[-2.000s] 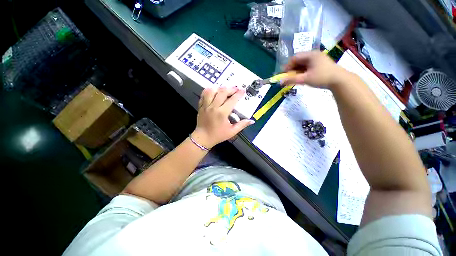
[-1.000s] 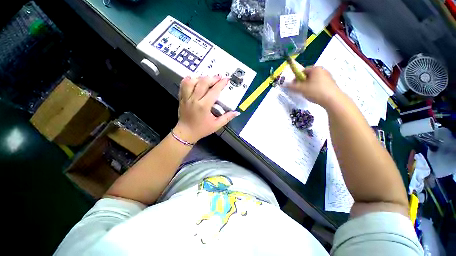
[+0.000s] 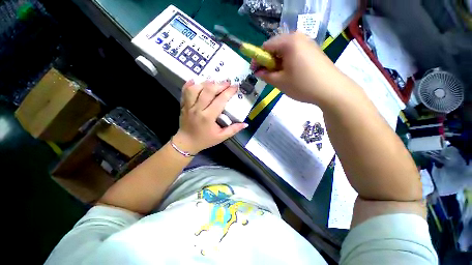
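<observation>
The white bench tester (image 3: 209, 70) lies on the bench, its small screen lit, with a dark round fitting (image 3: 249, 84) at its near right end. My left hand (image 3: 204, 111) rests on the tester's front edge beside the fitting, fingers spread, holding nothing visible. My right hand (image 3: 292, 59) grips the yellow-handled hand tool (image 3: 257, 56) above the tester, its dark tip pointing up and left. My right fingertips are close to the fitting; whether they hold a part is hidden. A pile of small metal parts (image 3: 312, 133) lies on a white printed sheet (image 3: 290, 150).
Clear bags of parts (image 3: 265, 13) lie at the back. A red tray (image 3: 380, 64) with papers and a small white fan (image 3: 440, 91) are at the right. Further sheets (image 3: 342, 199) lie right of the pile. Cardboard boxes (image 3: 56, 106) stand on the floor at left.
My right hand has moved from over the sheet back to the fitting, still holding the yellow-handled tool, now pointing left over the tester. My left hand has stayed on the tester. The view has shifted.
</observation>
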